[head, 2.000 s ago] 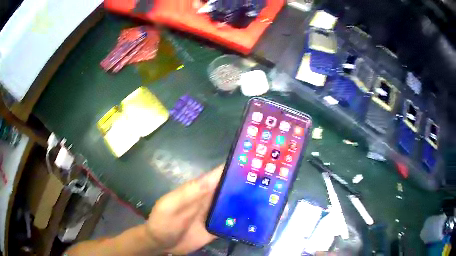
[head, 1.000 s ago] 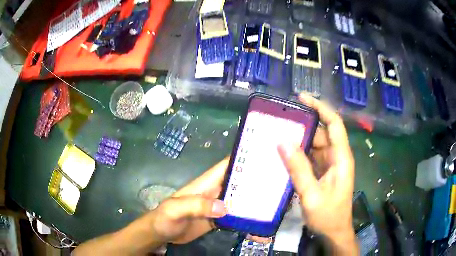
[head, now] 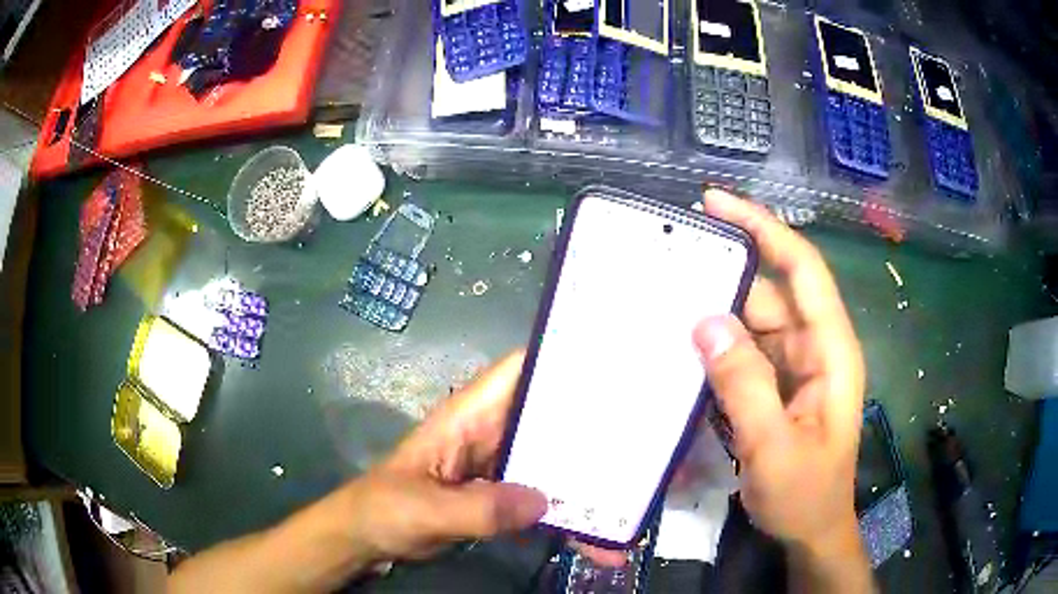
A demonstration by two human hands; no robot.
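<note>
A large smartphone point(head: 627, 360) with a dark edge and a nearly all-white lit screen is held tilted in both hands above the mat. My left hand point(head: 435, 499) grips its lower left side, with the thumb at the screen's bottom corner. My right hand point(head: 795, 395) is around the right side, its thumb on or just above the screen's right part and its fingers at the edge. Part of a keypad phone point(head: 603, 573) shows below the smartphone, cut off by the picture's lower edge.
A clear tray point(head: 522, 163) of keypad phones spans the back; a red tray point(head: 128, 133) is back left. On the green mat point(head: 290, 406) lie a screw cup point(head: 276, 203), a teal keypad housing point(head: 392, 269), a purple keypad mat point(head: 239, 321), and an open yellow tin point(head: 162, 395).
The smartphone's screen has turned from icons to a list to nearly blank white. My right hand has come onto the phone since the oldest frame. The view has shifted, with the tray now higher.
</note>
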